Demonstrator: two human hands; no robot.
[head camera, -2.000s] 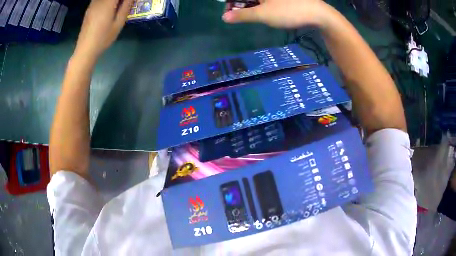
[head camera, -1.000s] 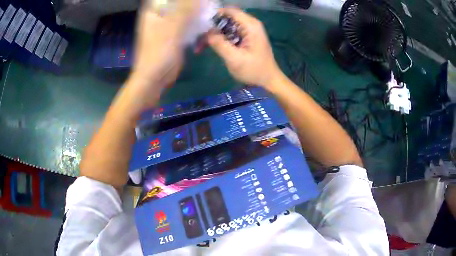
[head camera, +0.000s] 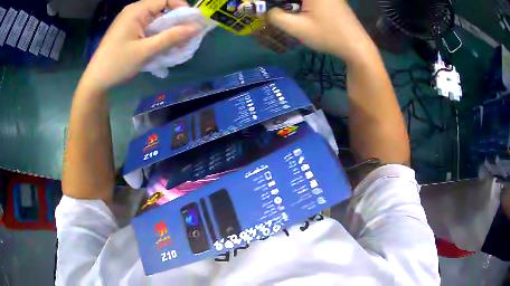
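Note:
My left hand (head camera: 140, 39) is at the top left of centre, its fingers closed on a crumpled whitish pouch (head camera: 178, 42). A keypad phone (head camera: 274, 38) with a yellow printed label (head camera: 235, 17) is at the top centre, next to the pouch. My right hand (head camera: 313, 25) holds the phone's right side, with a small silver-tipped connector (head camera: 260, 6) at the fingertips. The top of the phone is cut off by the picture's edge. Open dark blue Z10 boxes (head camera: 240, 206) lie overlapped against my lap and the bench edge, below both hands.
A black fan (head camera: 416, 19) is at the upper right, with a white power strip (head camera: 446, 81) below it. Black cables (head camera: 386, 120) lie tangled on the green bench (head camera: 33, 111). Stacked boxes (head camera: 28, 33) are upper left; a red stool or crate (head camera: 14, 204) is below.
The pouch and phone have come apart, with the yellow-labelled phone now showing in my right hand. My hands are further apart than one second ago. The stacked Z10 boxes appear shifted left.

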